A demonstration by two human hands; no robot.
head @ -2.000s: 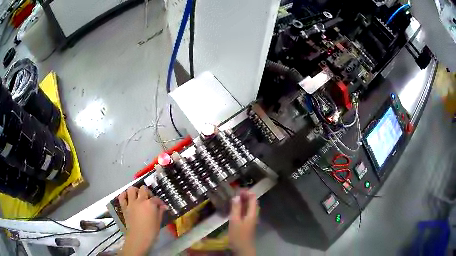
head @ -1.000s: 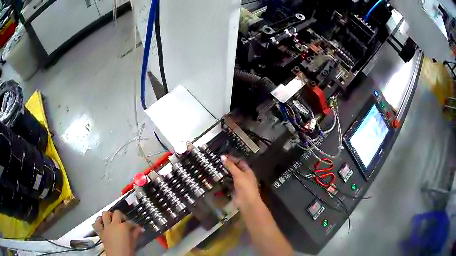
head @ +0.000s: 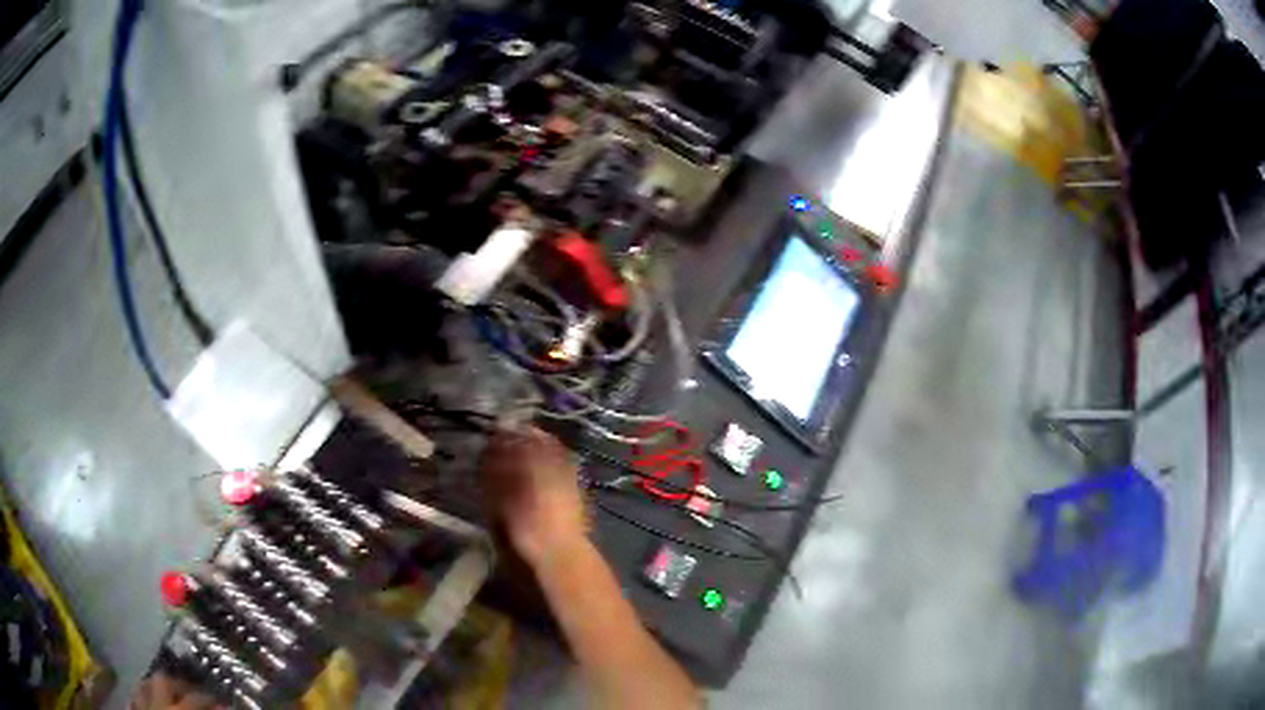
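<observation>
My right hand [head: 531,486], blurred, is over the dark machine bed between the wire straightener [head: 285,576] and the red-handled scissors [head: 670,465]. Its fingertips are near black wires [head: 645,520] and below the clear tubes; whether it holds anything is unclear. My left hand [head: 164,691] is barely in view, cut off by the bottom edge at the straightener's lower left end. The straightener shows rows of shiny ribbed rollers and two round red or pink knobs [head: 175,588].
The control panel touchscreen [head: 794,330] is lit, with green lit buttons below it. A red block [head: 588,269] and dark mechanism stand above the hand. A white plate [head: 247,395] and blue hose [head: 122,250] are at left. A blue stool-like object [head: 1092,538] stands on the floor at right.
The view has swung right, so the machine appears further left. My right hand has moved from the straightener's rollers to the bed beside the scissors. My left hand is now mostly out of view.
</observation>
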